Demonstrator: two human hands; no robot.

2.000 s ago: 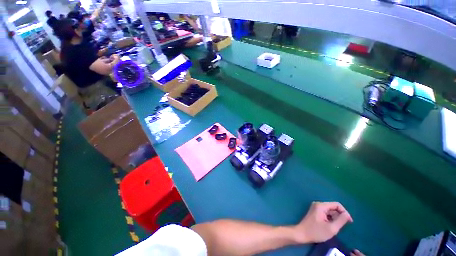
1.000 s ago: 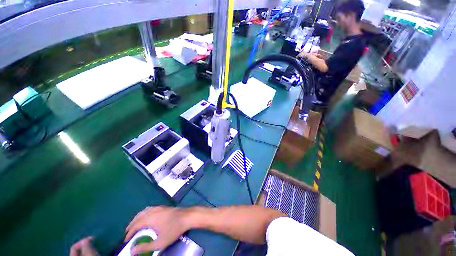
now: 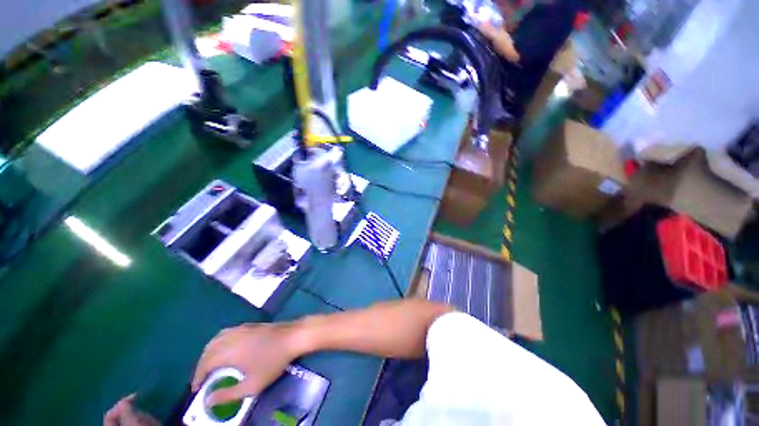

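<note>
My right hand (image 3: pixel 250 358) reaches in from the right and grips a white block with a green disc (image 3: pixel 195 413) at the bottom left, its fingers over the block's edge. A black base plate (image 3: pixel 304 391) with white lettering and a bright green tab lies beside it, partly cut off by the bottom edge. My left hand (image 3: pixel 129 412) shows only as blurred fingers at the bottom edge, left of the block. Whether it holds anything is hidden.
Two silver-grey box fixtures (image 3: pixel 237 241) stand ahead, with a hanging grey power driver (image 3: pixel 320 200) by the far one. A striped silver piece (image 3: pixel 374 236), a white box with black hose (image 3: pixel 387 114) and a floor carton of striped parts (image 3: pixel 466 283) lie beyond. A person stands at the back.
The view swung from the left bench side to the right, then tilted down. The black plate beside the block shows more than one second ago. My right hand stays on the block.
</note>
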